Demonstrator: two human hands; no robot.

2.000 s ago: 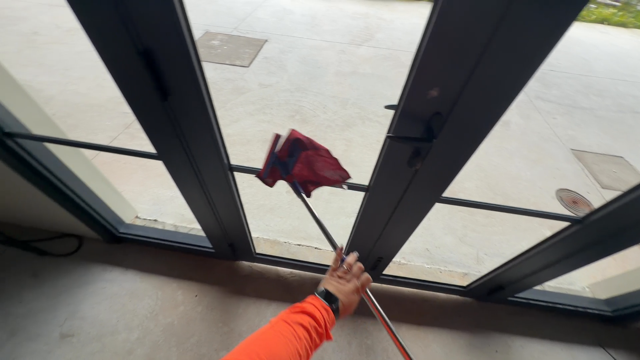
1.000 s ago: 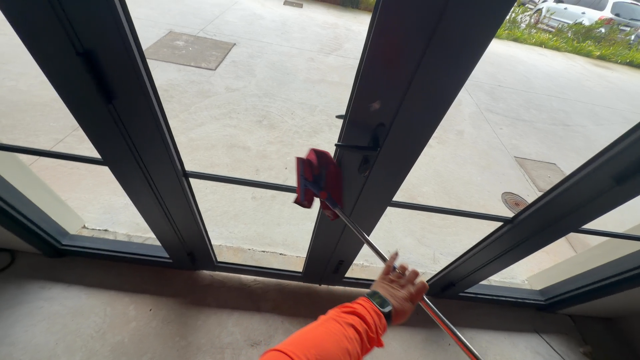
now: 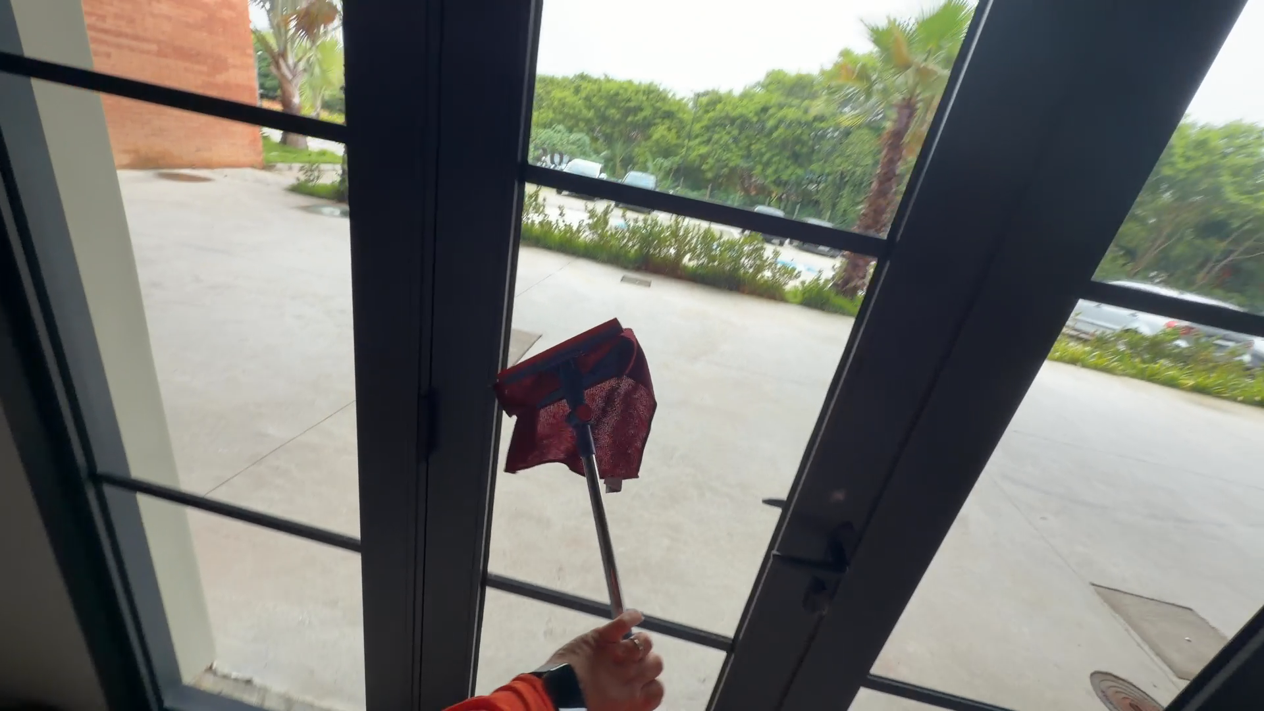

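My left hand (image 3: 614, 667), in an orange sleeve with a dark watch at the wrist, is closed around a thin metal pole (image 3: 604, 533) at the bottom centre. The pole rises to a flat mop or squeegee head (image 3: 568, 380) wrapped in a dark red cloth (image 3: 612, 420), whose loose part hangs below the head. The head is in front of the middle glass pane (image 3: 691, 395), its left end at the dark door frame (image 3: 459, 346). Whether the cloth touches the glass is hard to tell. My right hand is out of view.
A door handle (image 3: 825, 563) sticks out from the right-hand dark frame. Narrow crossbars (image 3: 711, 212) divide the glass. Outside are pale paving, a metal cover (image 3: 1131, 691), shrubs, palms, parked cars and a brick wall (image 3: 178, 79).
The cloth-covered head has gone from beside the door handle to the left side of the middle pane, and stands higher above the lower crossbar. My view has tilted up.
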